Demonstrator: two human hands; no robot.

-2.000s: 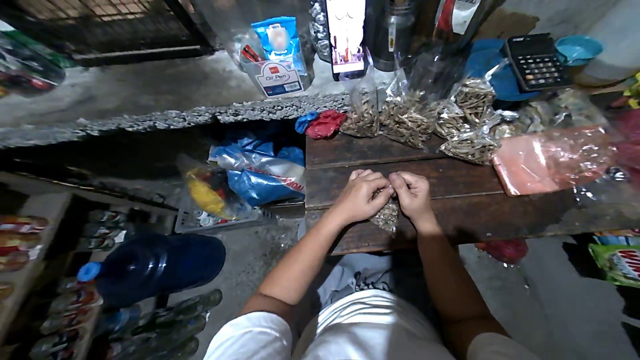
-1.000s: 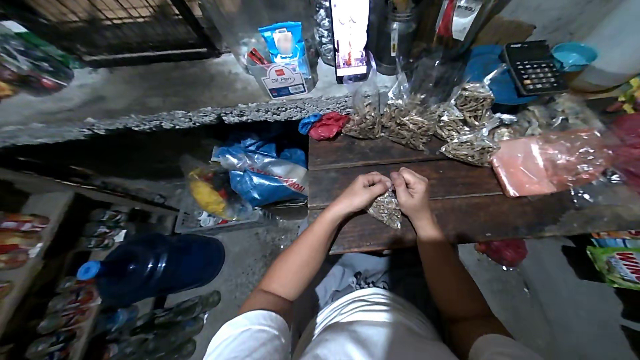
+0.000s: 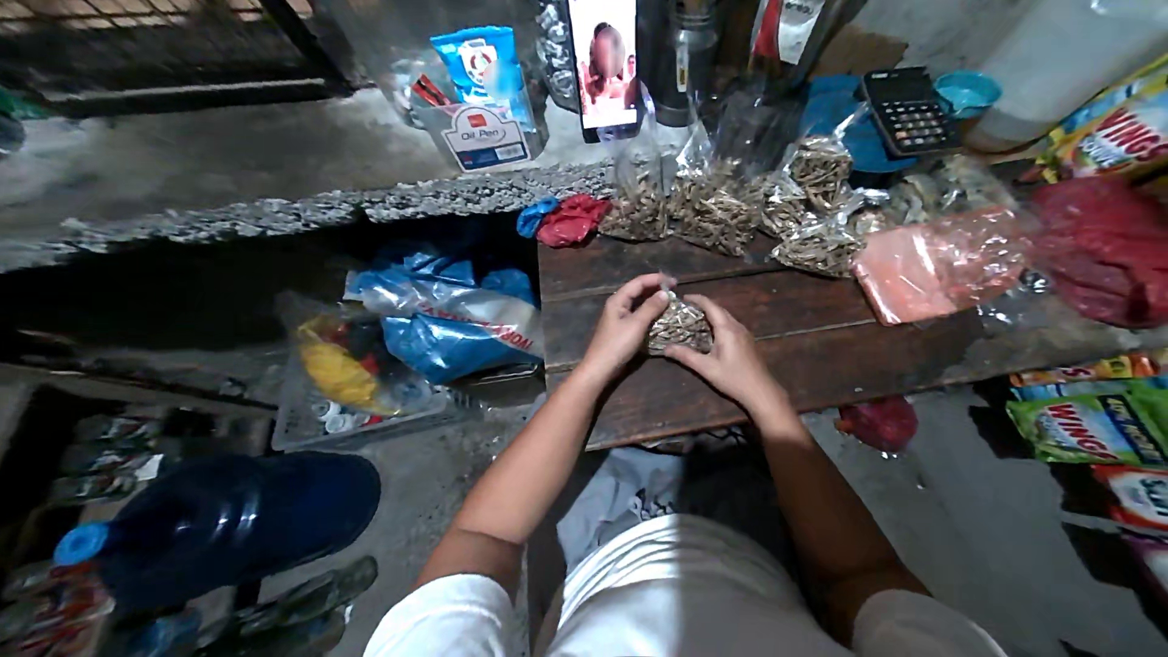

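Over the dark wooden tabletop [image 3: 602, 274], a small clear plastic bag of dried brown fish [image 3: 680, 327] is between my two hands. My left hand [image 3: 634, 319] pinches the bag's gathered top with thumb and fingertips. My right hand [image 3: 725, 351] curves around the bag's right side, thumb at its lower edge. Similar filled bags stand along the back of the table: one [image 3: 634, 210] near the red plastic bag [image 3: 573, 221], another [image 3: 716, 212] beside it, and more [image 3: 817, 242] to the right. The small contents are too fine to identify surely.
A pack of orange plastic bags [image 3: 940, 265] lies at the right. On the concrete ledge [image 3: 228, 164] stand a pen box [image 3: 484, 137], a lit phone [image 3: 604, 68] and a calculator [image 3: 911, 111]. A blue water jug [image 3: 242, 520] lies at lower left, near a plastic crate [image 3: 365, 436].
Both hands were together at the bag's top with the bag hanging below. Now my right hand has moved apart to the bag's side, and the bag sits higher between the hands.
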